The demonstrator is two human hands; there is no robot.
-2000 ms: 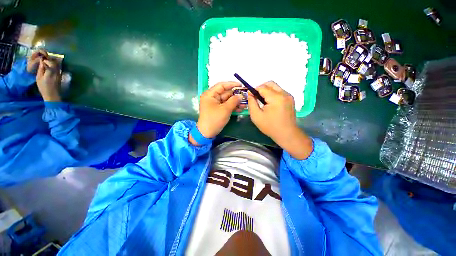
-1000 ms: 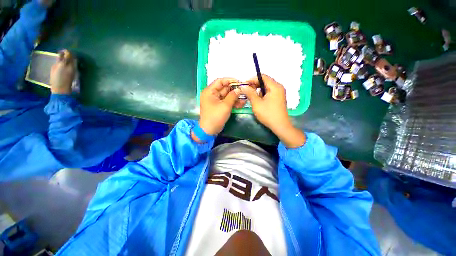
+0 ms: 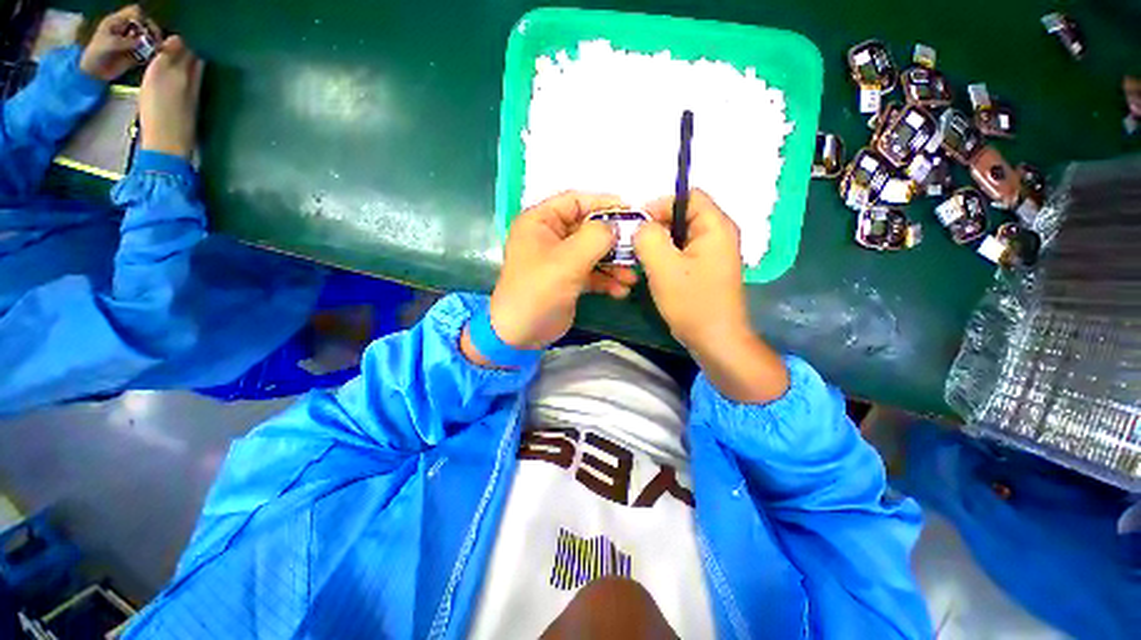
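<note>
A small rounded-square watch module (image 3: 622, 238), dark-rimmed with a silver-white middle, is held between both hands at the near edge of the green tray (image 3: 513, 138). My left hand (image 3: 546, 266) grips its left side with thumb and fingers. My right hand (image 3: 703, 271) has its thumb on the module's right side and also holds a slim dark stick-like tool (image 3: 684, 175), which points away from me over the tray. Small white pieces (image 3: 638, 125) fill the tray in a loose heap. My fingers hide the module's sides and underside.
Waiting modules (image 3: 903, 131) lie in a loose cluster right of the tray, with a copper-brown part (image 3: 992, 176) among them. Shiny clear blister trays (image 3: 1076, 325) stand at the far right. Another person's hands (image 3: 172, 100) work at the far left near a yellowish-edged plate (image 3: 98, 148).
The tool has swung from slanting left to nearly upright. The module now shows more of its silver-white face between my thumbs. The neighbour's hands have moved and now hold a small part.
</note>
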